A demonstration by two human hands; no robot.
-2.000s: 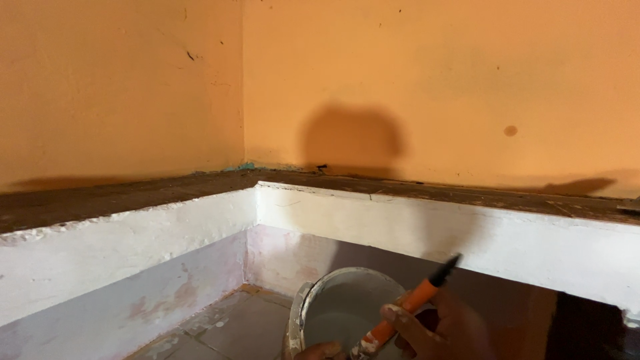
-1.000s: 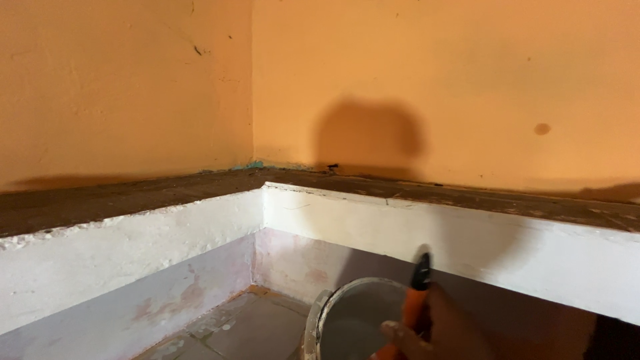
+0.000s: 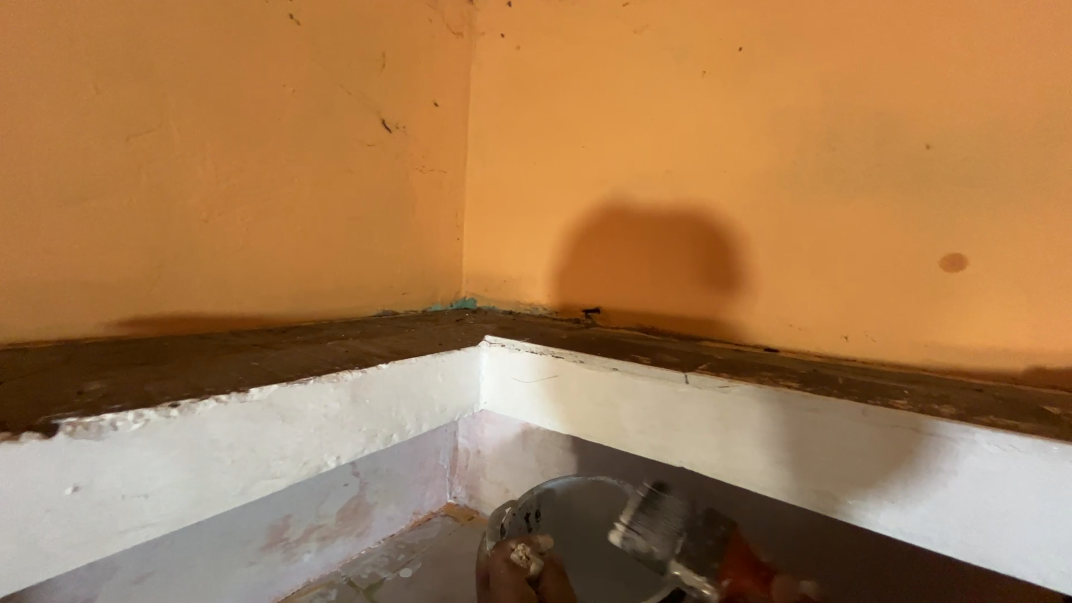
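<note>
Near the bottom edge, my left hand grips the rim of a round paint bucket, with white smears on its fingers. At the lower right, my right hand, dark and partly cut off by the frame, holds a paintbrush by its orange-red handle. The brush's metal ferrule and paint-coated bristles are over the right side of the bucket's mouth. Beyond them, a white-painted ledge face runs from the inner corner to the right.
A rough brown ledge top follows both orange walls into the corner. The left ledge face is white with a bumpy upper edge. Below it are a stained pale wall and a paint-spotted tiled surface.
The brush, held tip up beside the bucket earlier, is now tilted with its bristles to the left over the bucket's mouth. My left hand now shows on the bucket's rim.
</note>
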